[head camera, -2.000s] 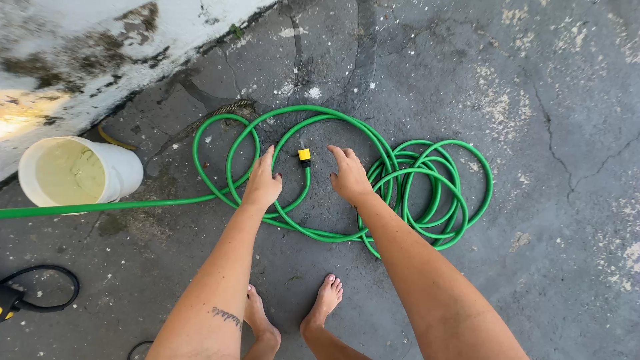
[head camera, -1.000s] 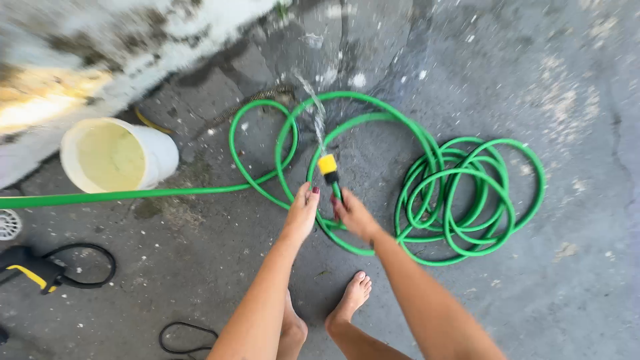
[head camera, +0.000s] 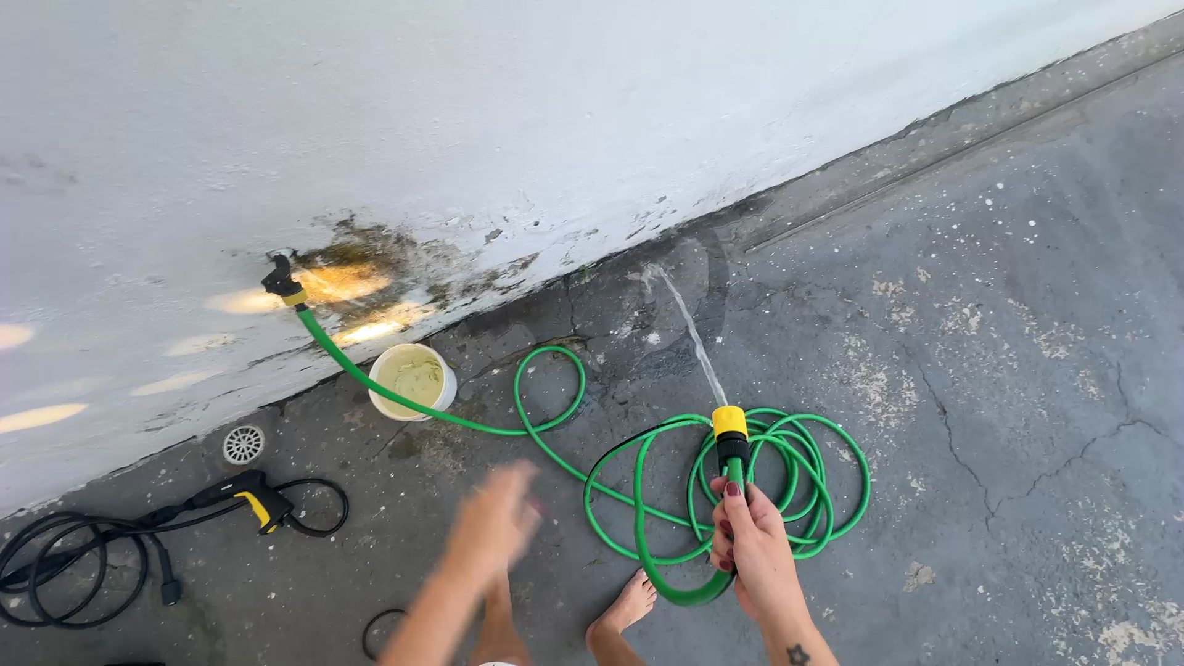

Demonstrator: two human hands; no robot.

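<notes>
My right hand [head camera: 758, 550] grips the green garden hose [head camera: 689, 592] just below its yellow and black connector [head camera: 730, 433]. A stream of water [head camera: 692, 333] runs from the connector to the wet concrete near the wall. My left hand [head camera: 495, 518], blurred, is raised to the left of the hose and touches nothing that I can see; its fingers are not clear. Loose coils of the hose lie on the floor behind my right hand. The other end of the hose joins a black and yellow fitting [head camera: 285, 282] on the wall.
A white bucket [head camera: 446, 379] with yellowish liquid stands near the wall, the hose passing across it. At the left are a round floor drain [head camera: 244, 445], a black and yellow spray gun [head camera: 252, 499] and a coiled black hose [head camera: 88, 527]. My bare feet are on the concrete.
Two seconds ago the connector lay on the floor between my hands. My right hand has taken hold of the hose and lifted it. Water now streams out. The view has shifted toward the wall.
</notes>
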